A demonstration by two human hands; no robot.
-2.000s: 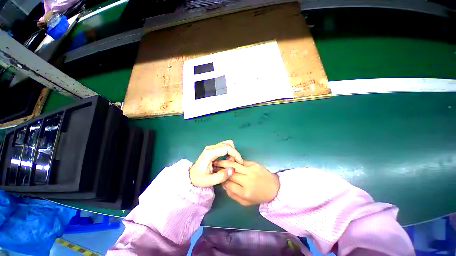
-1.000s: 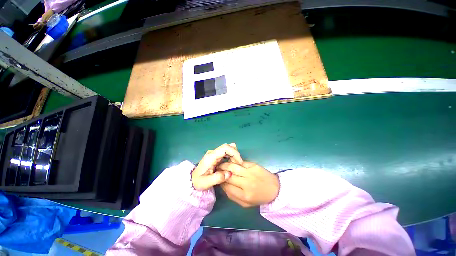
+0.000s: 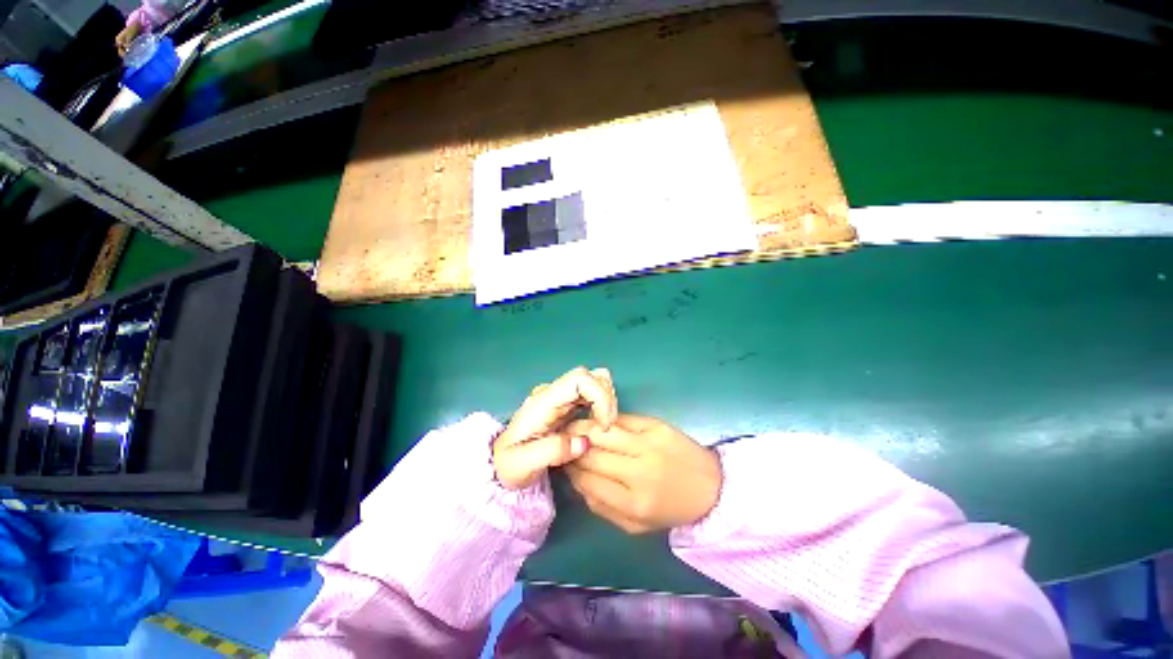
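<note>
My left hand [image 3: 553,427] and my right hand [image 3: 643,474] touch each other above the green bench [image 3: 823,348], near its front edge. The fingers are curled and partly overlap, and no object shows in them. The fingers hide the space between the palms. Behind them a white instruction sheet [image 3: 643,193] with black and grey rectangles lies flat on a tan-brown wooden board [image 3: 412,193].
A stack of black foam trays [image 3: 238,386] stands at the left, with shiny phones [image 3: 116,386] in the top tray. A white metal post [image 3: 129,174] crosses the upper left. A blue bag [image 3: 97,566] hangs below left. Another person's hand is near a blue bowl [image 3: 151,67].
My left fingers have shifted slightly against my right hand. The other person's hand at the upper left has moved a little. The trays, sheet and board stay in place.
</note>
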